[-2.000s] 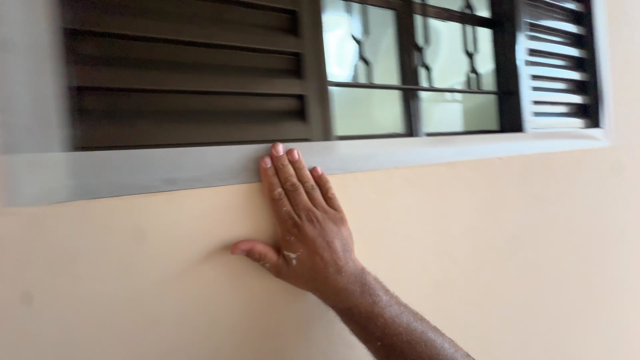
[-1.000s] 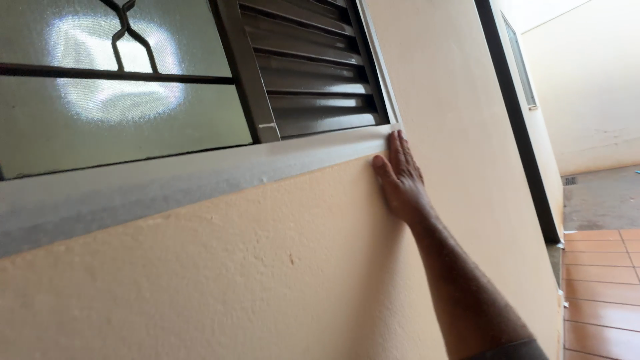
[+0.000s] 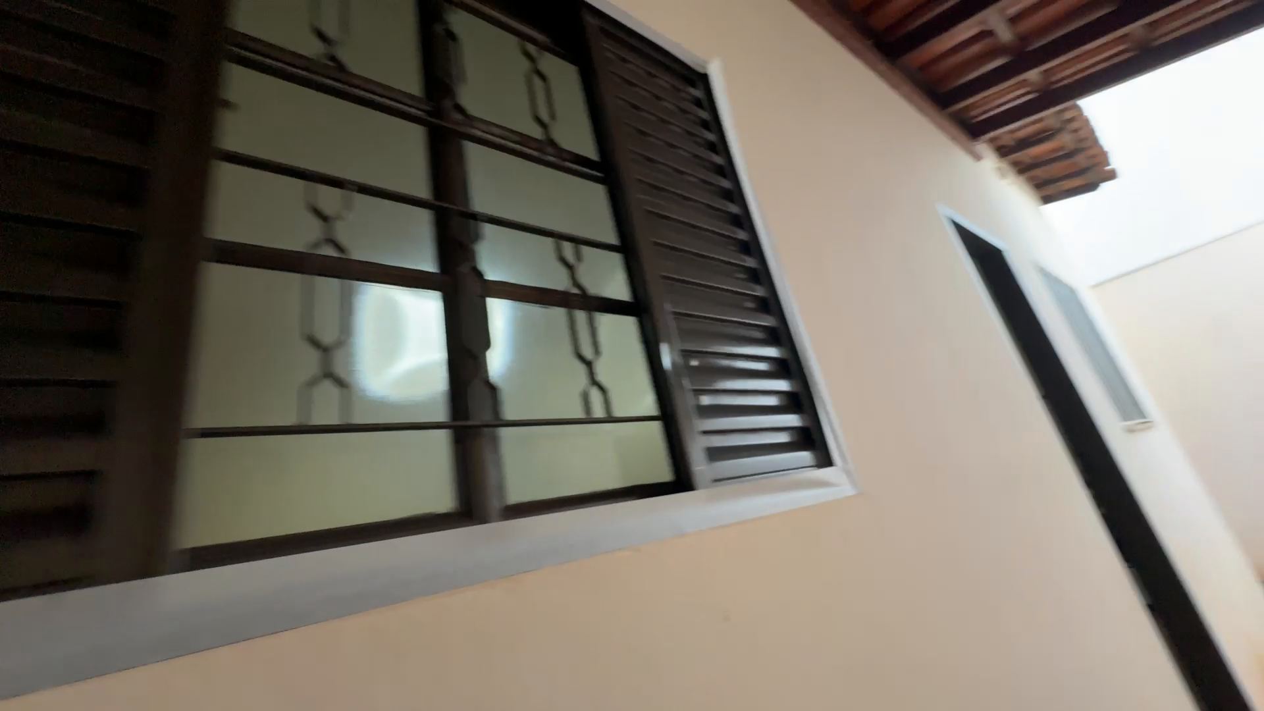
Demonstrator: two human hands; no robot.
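Neither of my hands is in the head view now. A dark metal window (image 3: pixel 454 267) with glass panes and a patterned grille fills the left and middle of the view. Louvred shutter panels flank the glass, the right one (image 3: pixel 726 267) seen whole to its lower corner and the left one (image 3: pixel 69 276) cut off by the frame edge. Below them runs a grey window sill (image 3: pixel 425 563), which meets a thin pale frame at the right corner. A bright reflection shows in the panes.
A peach-painted wall (image 3: pixel 889 553) surrounds the window. Farther right are a dark doorway (image 3: pixel 1086 464) with a pale frame and a smaller window (image 3: pixel 1096 346). Overhead is a tiled roof (image 3: pixel 987 59) on dark wooden beams. Another wall (image 3: pixel 1195 365) stands at the far right.
The hand that touched the wall and sill edge below the window, first under the left shutter, then at the right corner, has left the view. The view has swung upward, showing the roof.
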